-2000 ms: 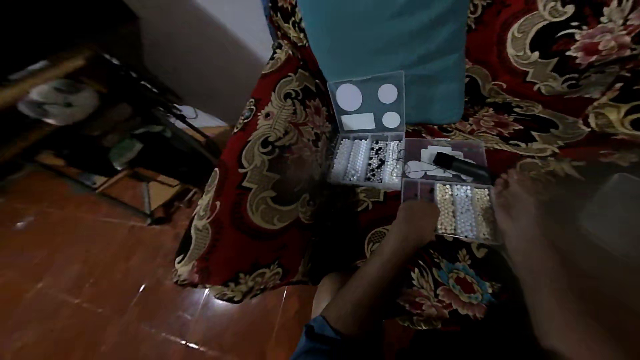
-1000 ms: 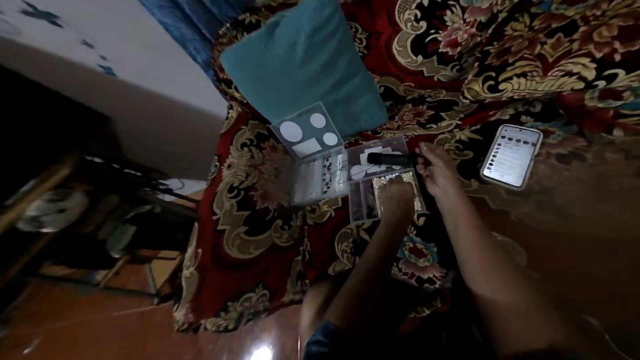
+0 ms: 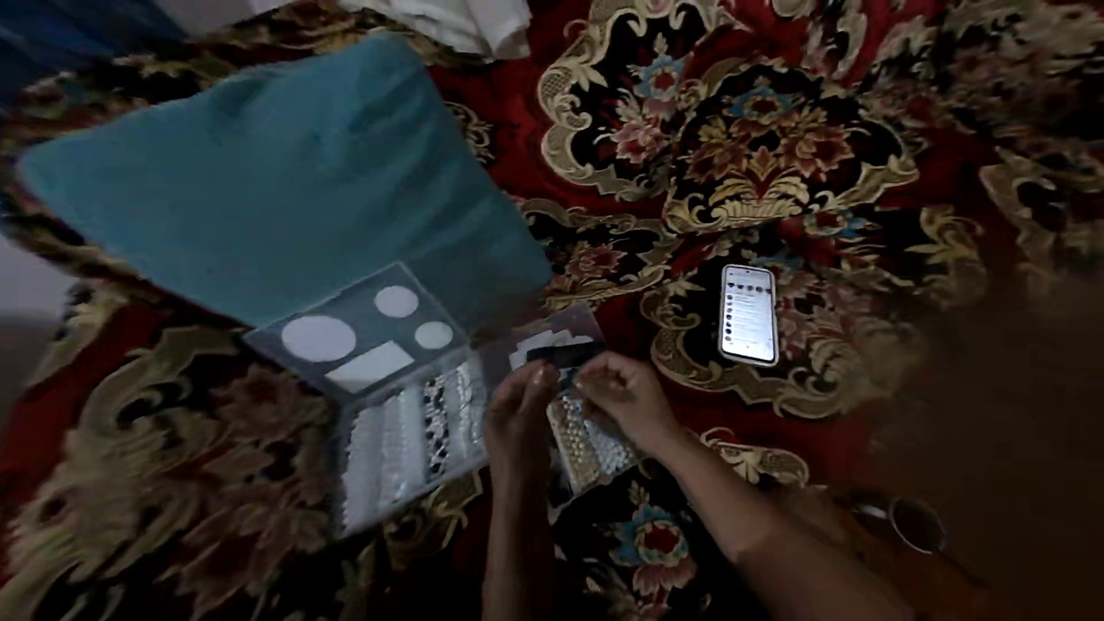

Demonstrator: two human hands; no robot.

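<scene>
My left hand (image 3: 523, 412) is raised over the left part of a plastic bead box (image 3: 597, 444), its fingertips drawn together. Close by on the right, my right hand (image 3: 623, 398) has thumb and fingertips bent toward them. Anything pinched between the fingertips is too small to make out. Gold and white beads lie in rows in the box. Behind the hands, a dark object (image 3: 565, 354) rests on white cards in the box's lid. To the left stands a second open box (image 3: 405, 448) with white and black-and-white beads, its raised lid (image 3: 358, 332) bearing white round and rectangular labels.
A teal cushion (image 3: 293, 181) leans behind the boxes on a red, black and gold floral cover (image 3: 750, 164). A lit smartphone (image 3: 749, 315) lies to the right. A ring-shaped rim (image 3: 918, 524) shows at the lower right, and white cloth (image 3: 448, 21) at the top.
Both hands have come together above the bead box; a second ago the left was down in its compartments and the right at its right edge. The view has shifted and moved closer.
</scene>
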